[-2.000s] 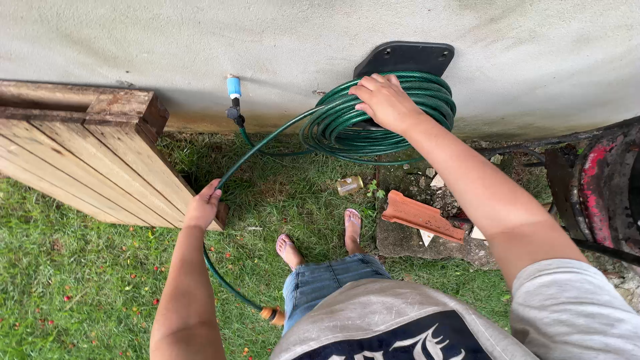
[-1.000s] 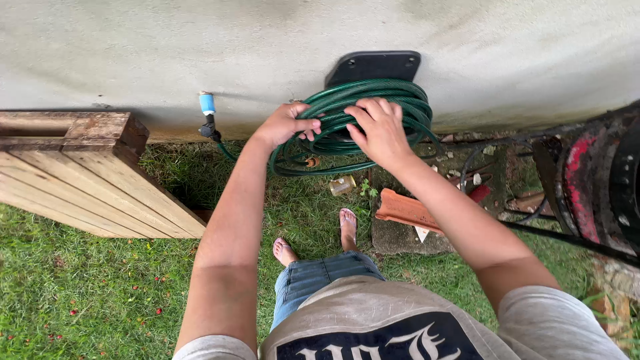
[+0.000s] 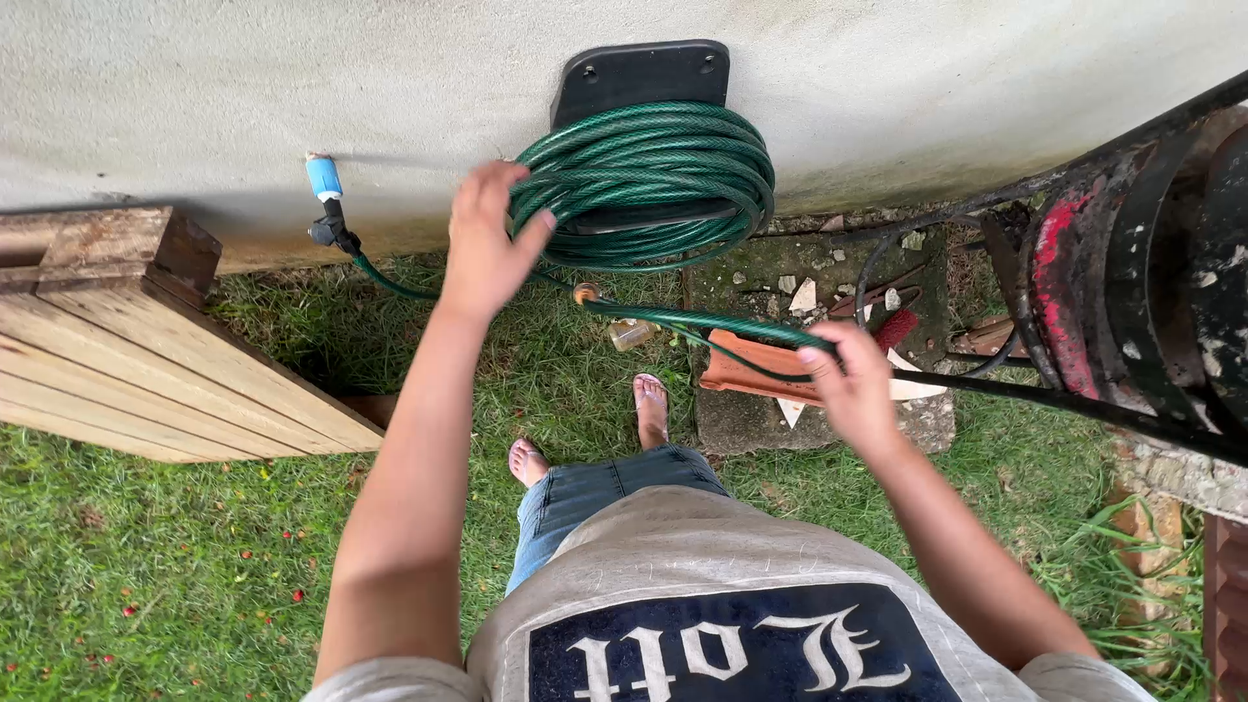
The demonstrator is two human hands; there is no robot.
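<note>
A green garden hose (image 3: 653, 166) hangs in a thick coil on a black wall-mounted hose holder (image 3: 643, 78). At the coil's left edge is my left hand (image 3: 492, 234), its thumb and fingers apart; whether it touches the hose is not clear. To the right and below, my right hand (image 3: 848, 380) grips a loose length of the hose. An orange hose end fitting (image 3: 585, 293) shows just under the coil. From the wall at left juts a blue tap fitting (image 3: 324, 177) with a black connector (image 3: 334, 230), and hose runs from it toward the coil.
A slatted wooden piece (image 3: 166, 361) stands at left. Below the coil, a clay roof tile (image 3: 760, 366) and broken white shards lie on a concrete slab (image 3: 829, 434), with a clear container (image 3: 632, 334) beside it. A rusty black and red metal object (image 3: 1063, 283) and dark pipes occupy the right.
My right hand has moved from the coil down to the right and now holds a loose hose length. My left hand has shifted to the coil's left edge, its fingers apart.
</note>
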